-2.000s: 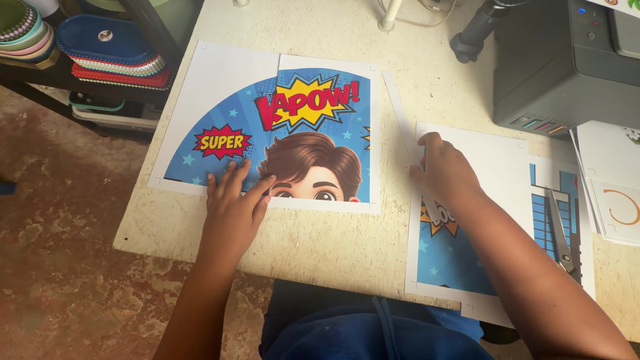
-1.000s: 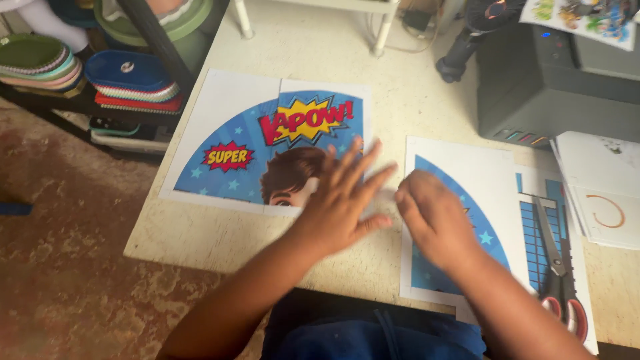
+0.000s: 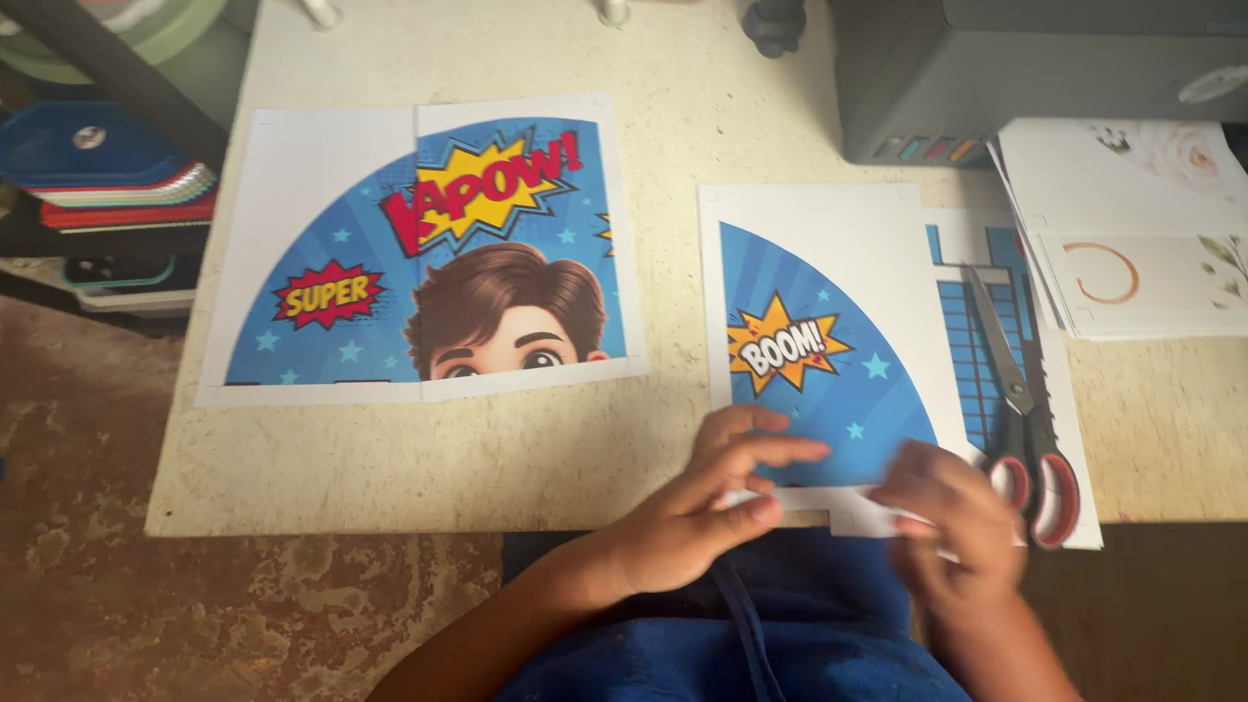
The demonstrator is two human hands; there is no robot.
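Observation:
Two printed paper sheets (image 3: 327, 234), one overlapping the other, lie at the left and form part of a blue comic-style disc with a cartoon boy's hair and eyes. A separate printed sheet (image 3: 809, 263) with a blue quarter disc and an orange burst lies at the right. My left hand (image 3: 717, 492) is at its lower left edge, fingers spread, thumb near the white margin. My right hand (image 3: 951, 526), blurred, has curled fingers at the lower right corner; whether it pinches the paper cannot be told. Scissors (image 3: 1019, 390) with red and black handles lie on another printed sheet (image 3: 1068, 448).
A dark printer (image 3: 916, 78) stands at the back right, beside a stack of printed papers (image 3: 1111, 283). White legs of a stand (image 3: 614, 12) touch the back of the table. Left of the table, a rack holds stacked trays (image 3: 88, 146). The table's front edge is near my lap.
My left hand has moved from the left sheets to the right-hand sheet. My right hand has moved from that sheet's upper part to its lower right corner. The view has shifted.

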